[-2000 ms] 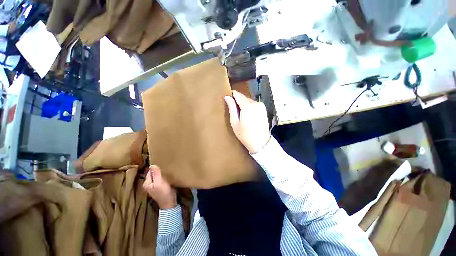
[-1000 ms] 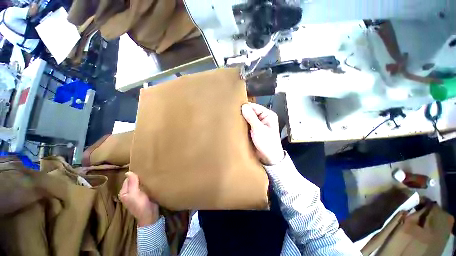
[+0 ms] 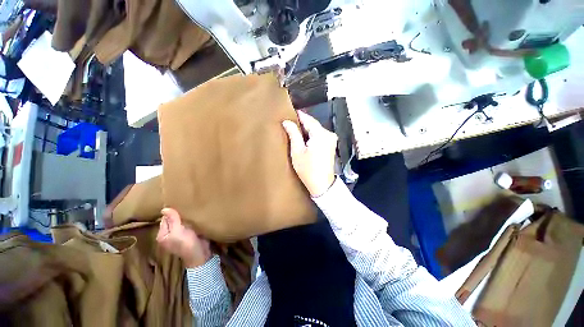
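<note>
A brown-tan square bag body (image 3: 224,156) is held in front of me, its upper right corner at the needle area (image 3: 282,75) of the white sewing machine (image 3: 240,32). My left hand (image 3: 182,239) grips the lower left edge, its fingertips partly behind the piece. My right hand (image 3: 312,150) grips the right edge below the needle area, thumb on the face of the piece. The far side of the bag body is hidden.
Brown bag bodies (image 3: 83,274) lie heaped at lower left, and more hang at upper left (image 3: 137,29). A green spool (image 3: 546,60) sits on the machine table (image 3: 397,137). At right are a blue bin (image 3: 422,220), a small bottle (image 3: 525,184) and brown panels (image 3: 528,274).
Since one second ago the view has shifted and the piece appears higher, tilted at its lower edge. Both hands still hold it. Its upper right corner stays at the needle area.
</note>
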